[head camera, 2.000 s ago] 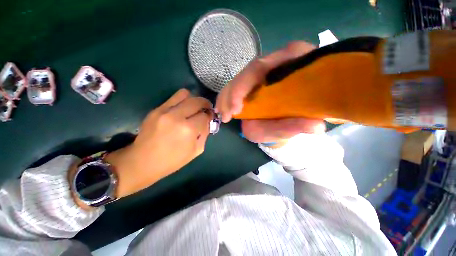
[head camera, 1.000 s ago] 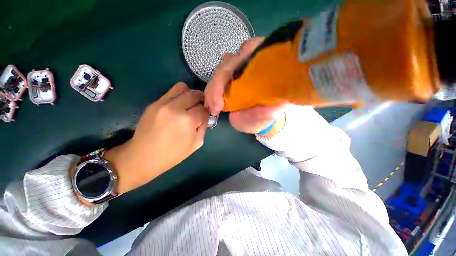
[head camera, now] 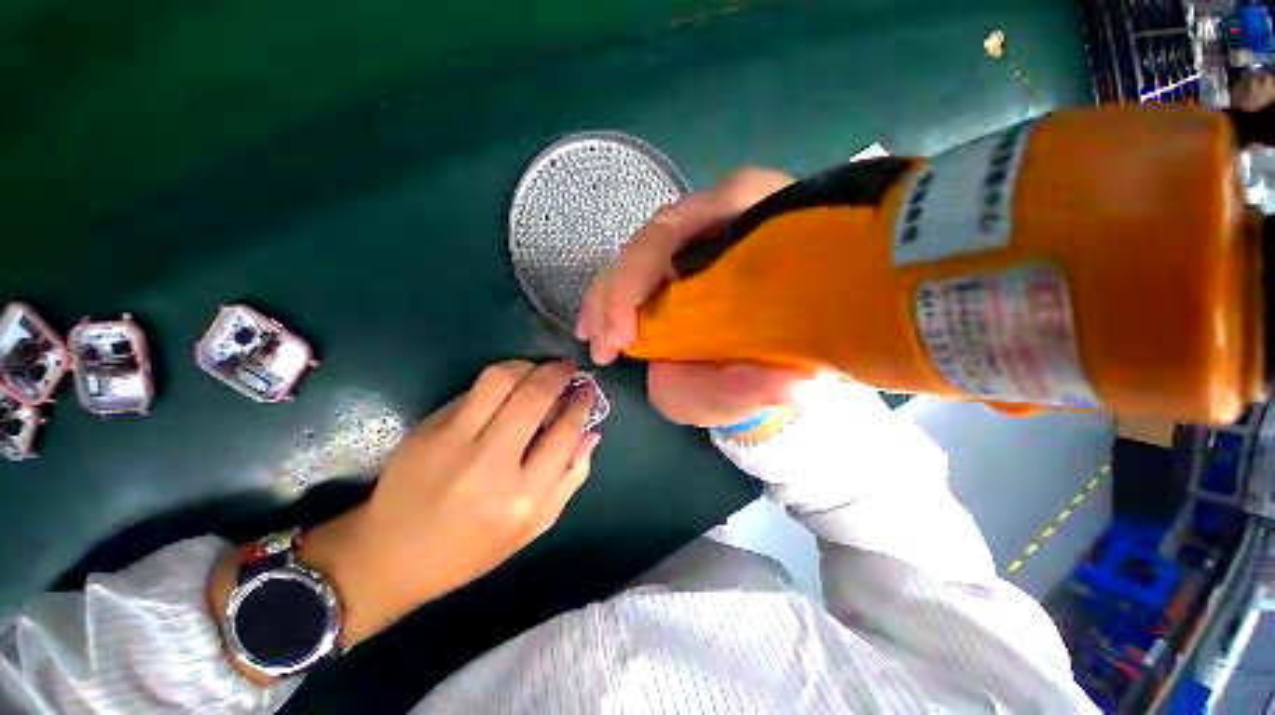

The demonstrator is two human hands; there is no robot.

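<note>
My left hand (head camera: 469, 468), with a round watch on its wrist, holds a small pink-rimmed device housing (head camera: 599, 405) in its fingertips, partly hidden by the fingers. My right hand (head camera: 699, 300) is wrapped around the front of a large orange electric screwdriver (head camera: 825, 300) with white labels. Its front end points toward the housing; the tip is hidden by the fingers, so I cannot tell if it touches. A round perforated screw dish (head camera: 580, 217) lies just beyond my right hand, partly covered by it.
A separate pink-rimmed housing (head camera: 255, 354) lies at left, with several more (head camera: 112, 365) at the far left. A white scrap (head camera: 870, 152) shows behind the screwdriver. A small tan scrap (head camera: 994, 45) and a black tray (head camera: 1130, 49) are at the far right.
The view has shifted, so the dish and housings sit lower. The screwdriver swung toward me and its rear lies lower in view. More of the held housing shows between my left fingers.
</note>
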